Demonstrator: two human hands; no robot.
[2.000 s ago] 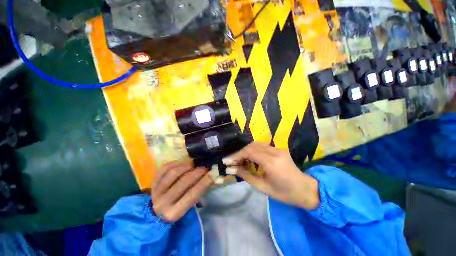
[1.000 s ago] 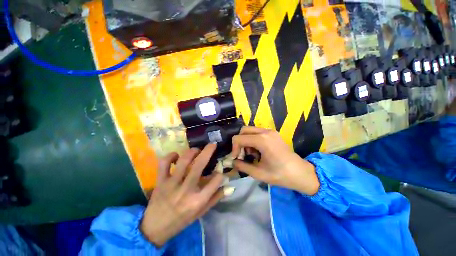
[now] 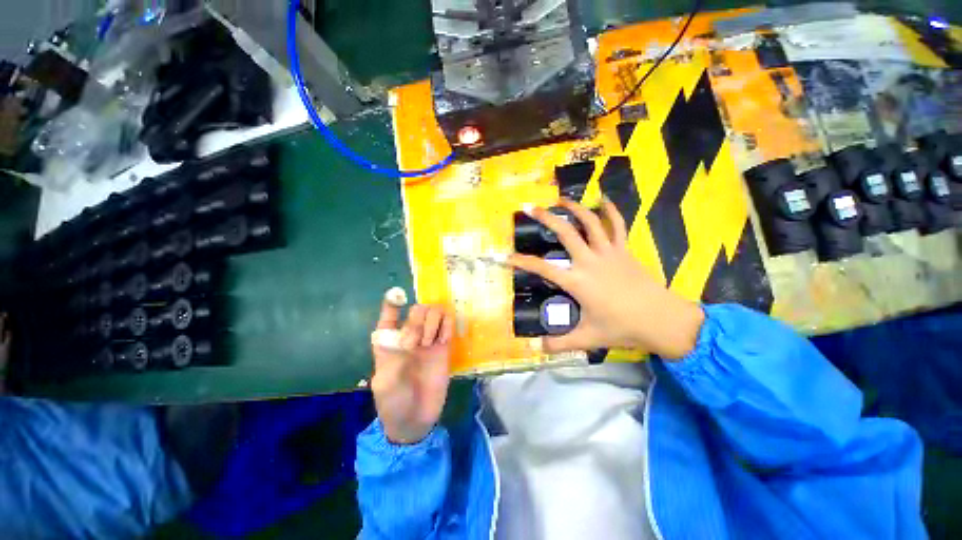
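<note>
Black housings lie side by side on the orange-yellow work board [image 3: 480,211], partly hidden by my right hand [image 3: 617,280]. The nearest housing [image 3: 527,315] shows a bright white square in its round middle. My right hand is spread across the group, with fingertips at its far side and thumb at its near side. My left hand [image 3: 414,364] is left of them over the board's near left edge, empty, index finger raised and the others partly curled. Whitish covers show on its fingers.
Rows of dark housings [image 3: 181,313] lie at left on the green surface [image 3: 316,285]. Housings with white squares [image 3: 786,203] line the right. A metal fixture [image 3: 506,53] with a red light and blue hose [image 3: 343,153] stands beyond. Clear plastic bags [image 3: 90,132] lie far left.
The view has shifted left. My hands have separated: the left moved left, away from the housings, and the right spread over them. The nearest housing's white square is now uncovered.
</note>
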